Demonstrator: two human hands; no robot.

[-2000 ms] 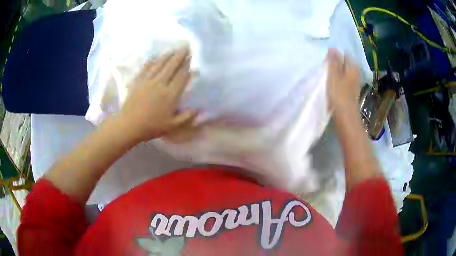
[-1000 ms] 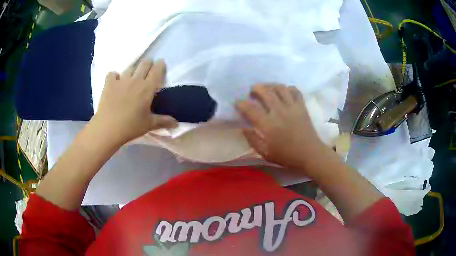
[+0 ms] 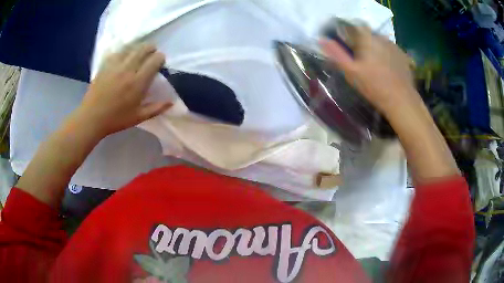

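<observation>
A white garment (image 3: 232,50) lies over the navy padded board (image 3: 50,33), which shows at the left and through an oval opening in the cloth. My left hand (image 3: 124,88) pinches the garment's edge at the left of the opening. My right hand (image 3: 370,66) is closed around the handle of the steam iron (image 3: 326,94) at the garment's right side. The iron is blurred, its pointed tip towards the upper left. Whether it touches the cloth cannot be told. A pale pink-cream layer (image 3: 210,143) hangs nearest me.
The white table cover (image 3: 50,121) shows under the board at the left. More white cloth (image 3: 365,204) lies at the right edge. A small brown piece (image 3: 329,180) shows by the garment's lower right. Blurred blue and dark items stand at the far right.
My right hand has left the cloth and taken the iron from the right, bringing it over beside the garment. My left hand has moved slightly left, and the view has shifted.
</observation>
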